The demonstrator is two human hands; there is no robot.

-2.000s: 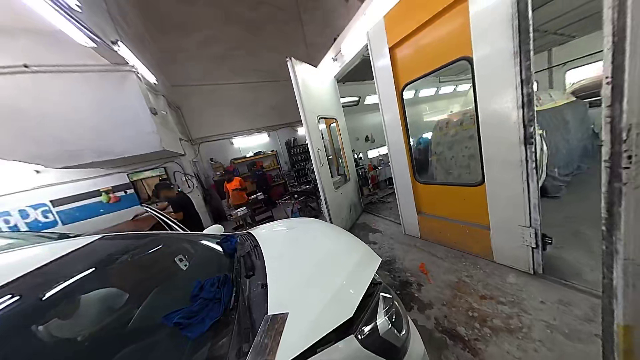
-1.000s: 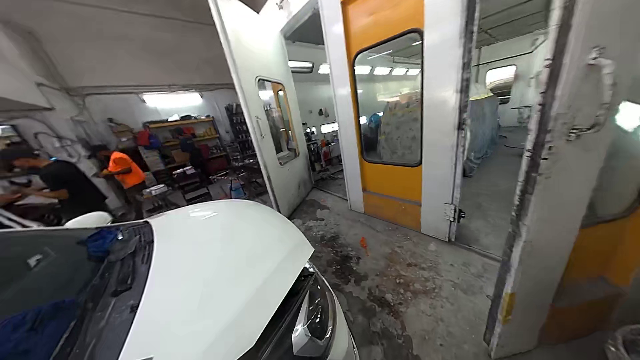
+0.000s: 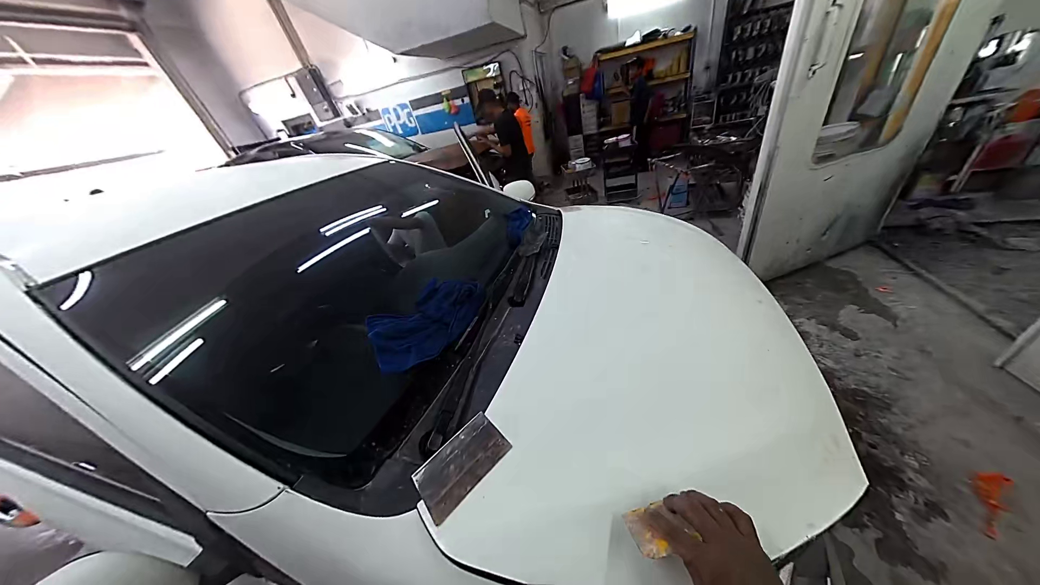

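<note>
At the bottom of the head view, my right hand [image 3: 719, 532] is closed on a small flat piece, a spreader or pad with yellow smears [image 3: 648, 532], low over or against the white car hood [image 3: 666, 341]; contact is hard to tell. To its left, a worn rectangular plate [image 3: 463, 470] lies across the hood's rear corner by the windshield. A crumpled blue cloth [image 3: 426, 325] rests on the lower windshield [image 3: 268, 325], and another blue cloth [image 3: 518, 225] sits at its far end. My left hand is out of view.
Wet grey floor [image 3: 902, 390] with an orange scrap [image 3: 991, 496] lies right of the hood. A white booth door [image 3: 853, 187] stands beyond. People in dark and orange shirts [image 3: 512, 134] are beside another car; another person [image 3: 639, 101] stands near yellow shelves [image 3: 646, 53].
My right hand has come into view, holding the smeared piece. The view has swung left and down since one second ago, bringing the windshield and the plate into sight.
</note>
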